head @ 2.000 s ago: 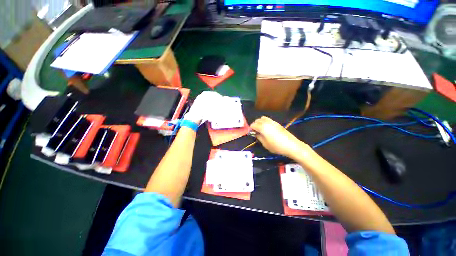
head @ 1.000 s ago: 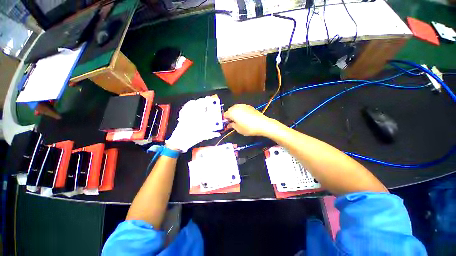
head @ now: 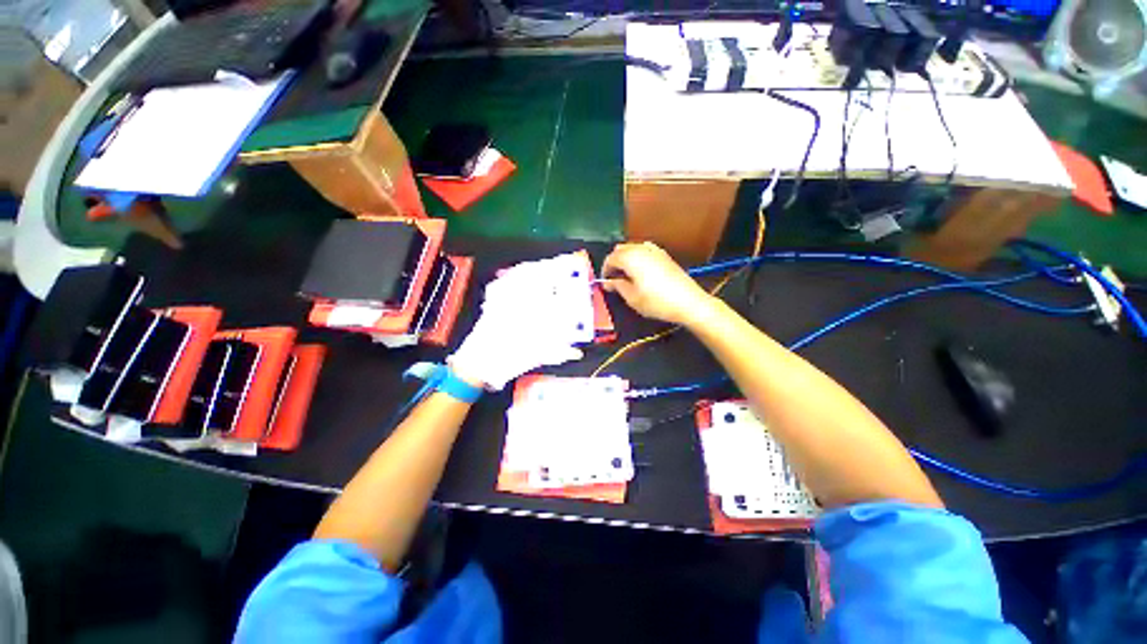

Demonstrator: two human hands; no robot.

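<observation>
A white flat unit (head: 579,297) lies on a red pad (head: 605,330) at the middle of the mat. My left hand (head: 509,330), in a white glove with a blue wrist strap (head: 443,381), lies over the unit's left part and holds it. My bare right hand (head: 649,279) pinches a small cable end at the unit's right edge; the fingers hide most of it. A second white unit (head: 569,432) lies nearer on a red pad, with a blue cable (head: 679,389) at its right edge. A third white unit (head: 751,468) is partly hidden by my right forearm.
Stacked black units with red pads (head: 161,365) stand at the left, another stack (head: 365,262) behind. A white riser shelf (head: 730,136) holds black plugs. A yellow-orange cable (head: 759,239) hangs from it. Blue cables and a black mouse (head: 975,385) lie right. A clipboard (head: 176,136) is at upper left.
The head view has shifted. My left hand has moved from the unit's upper left to lie flat across its left side. My right hand stays at its right edge.
</observation>
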